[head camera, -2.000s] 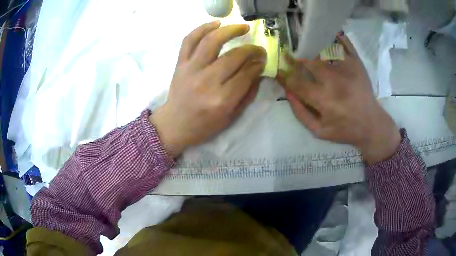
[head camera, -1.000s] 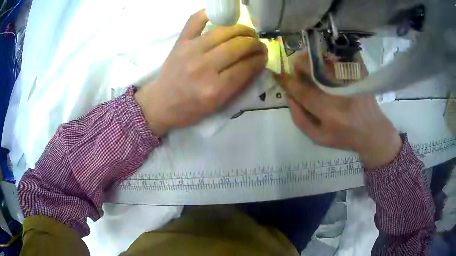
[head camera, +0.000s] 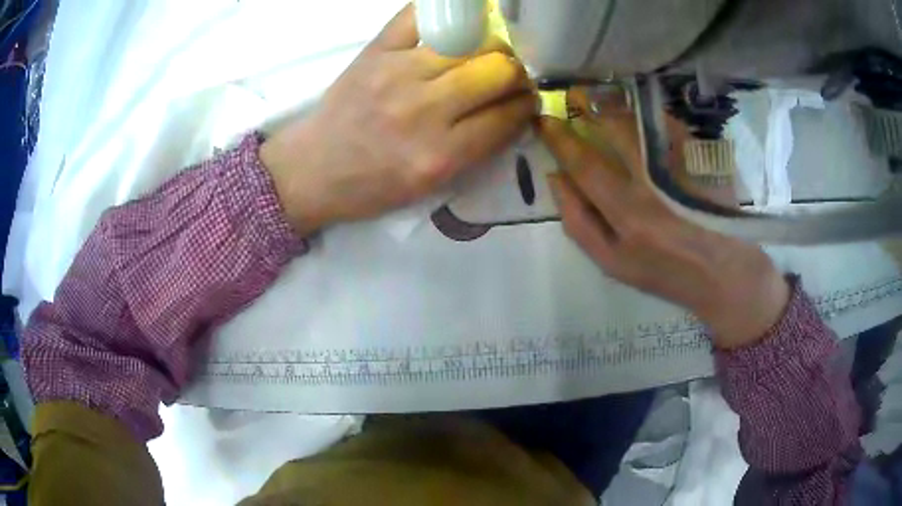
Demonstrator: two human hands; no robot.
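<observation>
White cloth [head camera: 198, 128] spreads over the left of the machine table and runs under my left hand. The sewing machine head [head camera: 613, 40] stands at the top, with a yellow glow by the needle area. My left hand [head camera: 405, 128] presses on the cloth left of the needle area, fingers bent and close together. My right hand [head camera: 643, 217] reaches in from the right, partly behind a curved machine part. Its fingertips meet my left fingertips at the glow. The needle, presser foot and the cloth edge between the fingertips are hidden.
The white table [head camera: 475, 366] has a printed ruler along its front edge. A narrow white strip [head camera: 778, 148] lies right of the machine head. More white cloth [head camera: 247, 455] hangs below the table edge at left. Dark blue material shows at the far left edge.
The machine head and its curved part appear lower and further right in view. My left hand has shifted slightly up and left. A dark oval slot and a curved dark opening now show in the table.
</observation>
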